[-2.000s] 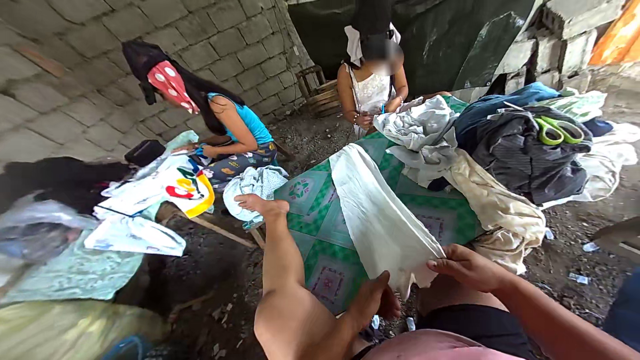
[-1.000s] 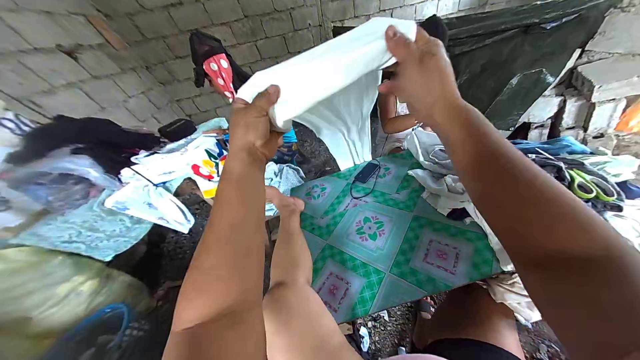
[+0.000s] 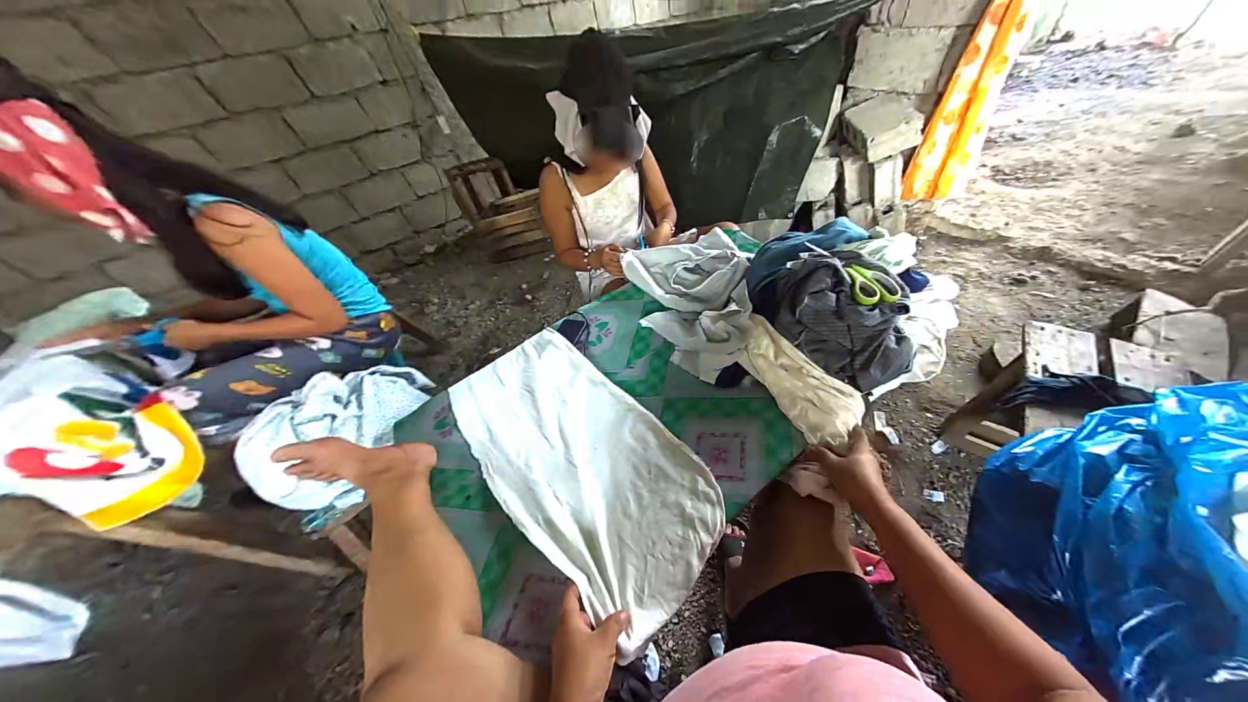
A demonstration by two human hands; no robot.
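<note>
A white cloth (image 3: 595,458) lies spread across the table with the green patterned cover (image 3: 721,429). My left hand (image 3: 583,643) grips its near corner between thumb and fingers. At the table's right edge, my right hand (image 3: 846,466) holds the lower end of a cream cloth (image 3: 804,380), which hangs from the heap of garments. Green-handled scissors (image 3: 871,285) rest on a dark grey garment (image 3: 843,327) in that heap. Light grey and white cloths (image 3: 692,273) lie at the heap's left side. A small dark object (image 3: 573,331) is partly hidden behind the white cloth's far edge.
One person (image 3: 604,195) sits beyond the table, handling cloth. Another person (image 3: 283,273) sits at the left beside a white cloth with a coloured print (image 3: 88,448). A blue plastic bag (image 3: 1111,517) and wooden pieces (image 3: 1082,361) are at the right. My bare leg (image 3: 419,546) rests along the table's left side.
The white cloth, raised in both hands a second ago, now lies on the table. My left hand has come down to its near corner. My right hand has let it go and taken the cream cloth.
</note>
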